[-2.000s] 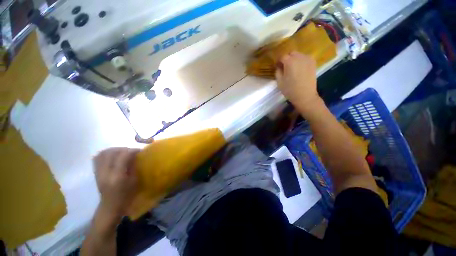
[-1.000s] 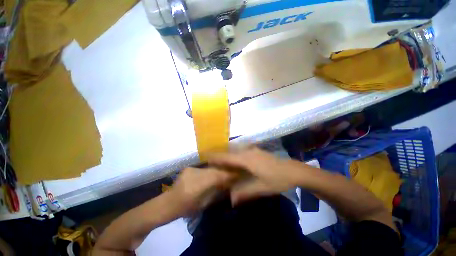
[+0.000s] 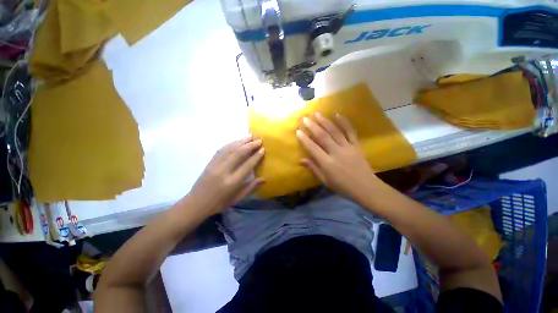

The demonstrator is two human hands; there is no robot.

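A mustard-yellow cut panel (image 3: 382,131) lies spread over the machine bed and the table's front edge, its upper left part under the bright lamp at the needle. The sewing machine (image 3: 391,30) stands behind it; glare hides the presser foot and needle. My left hand (image 3: 231,171) lies at the panel's left edge, fingertips on the cloth. My right hand (image 3: 333,150) lies flat on the middle of the panel, fingers spread and pointing towards the needle. Neither hand visibly grips the cloth.
A flat stack of yellow panels (image 3: 85,137) lies on the left, with looser yellow pieces (image 3: 73,36) beyond it. A folded yellow stack (image 3: 483,103) lies at the right. A blue crate (image 3: 533,226) with yellow cloth and a dark phone (image 3: 387,247) are lower right. Red-handled scissors (image 3: 24,217) are left.
The panel, a narrow strip at the needle one second ago, now lies opened out to the right. My hands have moved apart from near my lap up onto the cloth. The view has shifted.
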